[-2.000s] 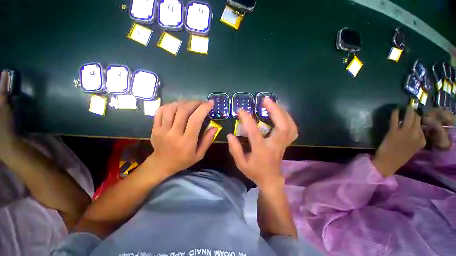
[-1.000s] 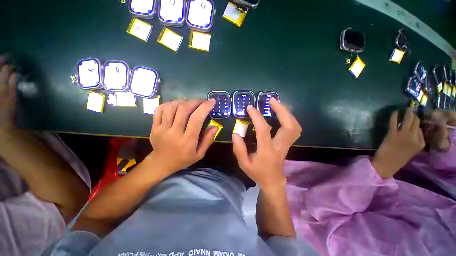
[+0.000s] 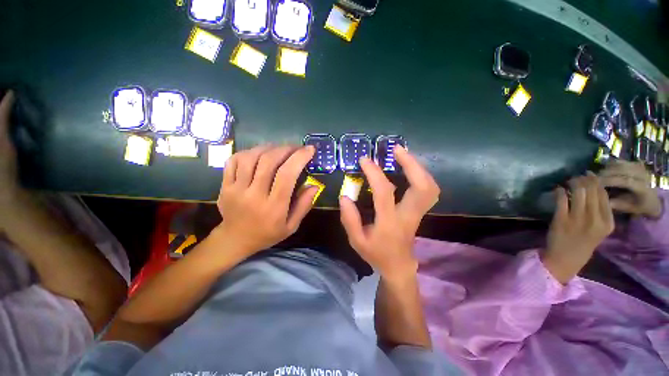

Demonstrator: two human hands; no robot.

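Note:
Three lit watch modules lie side by side on the dark green surface in front of me: a left one (image 3: 320, 154), a middle one (image 3: 355, 152) and a right one (image 3: 389, 153). They show dark screens with small icons or white rows. My left hand (image 3: 262, 192) rests at the left module, a fingertip at its upper left edge. My right hand (image 3: 392, 213) has one fingertip on the middle module and another on the right one. Neither hand grips anything. Pouch cells with yellow edges lie below the modules, partly hidden by my fingers; the middle cell (image 3: 351, 187) shows.
Three modules with white screens (image 3: 168, 111) lie to the left, and three more (image 3: 251, 16) lie further back. An unlit module (image 3: 512, 60) lies at the right. Several modules (image 3: 603, 126) lie at the far right near a neighbour's hands (image 3: 583, 220). Another person's arm is at the left edge.
My right fingers have shifted slightly on the middle and right modules, whose right screen now shows white rows. My left hand has barely moved. The right neighbour's hands have moved.

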